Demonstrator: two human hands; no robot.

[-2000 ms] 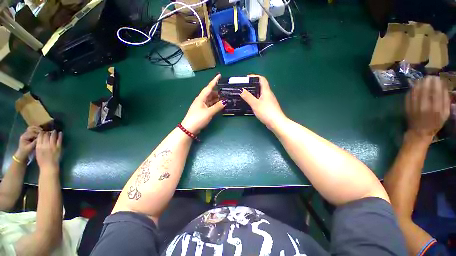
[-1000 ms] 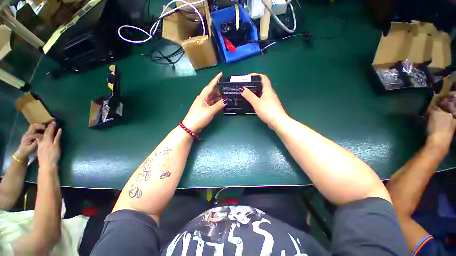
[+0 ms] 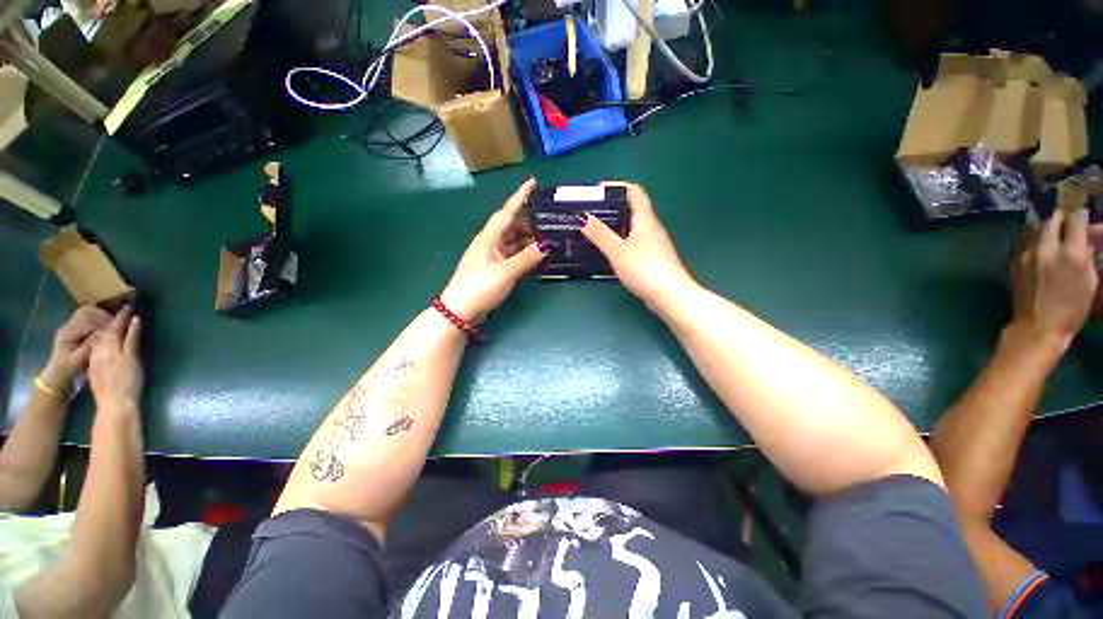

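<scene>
A black product box point(image 3: 575, 248) with white print lines faces up in the middle of the head view, above or on the green tabletop. A small white label point(image 3: 579, 194) shows on its far narrow side. My left hand point(image 3: 496, 260) holds the box's left side, thumb on the printed face. My right hand point(image 3: 635, 248) holds its right side, thumb also on the face. The box looks closed. Its underside and most of my fingers are hidden.
An open black box point(image 3: 258, 276) stands on the left of the green table point(image 3: 581, 399). A brown carton point(image 3: 481, 127) and blue bin point(image 3: 569, 87) stand at the back. Open boxes point(image 3: 968, 121) lie at the right. Neighbours' hands work at both sides.
My hands and the box have hardly moved. The right neighbour's hand has shifted by the open boxes. The left neighbour's hands have moved slightly.
</scene>
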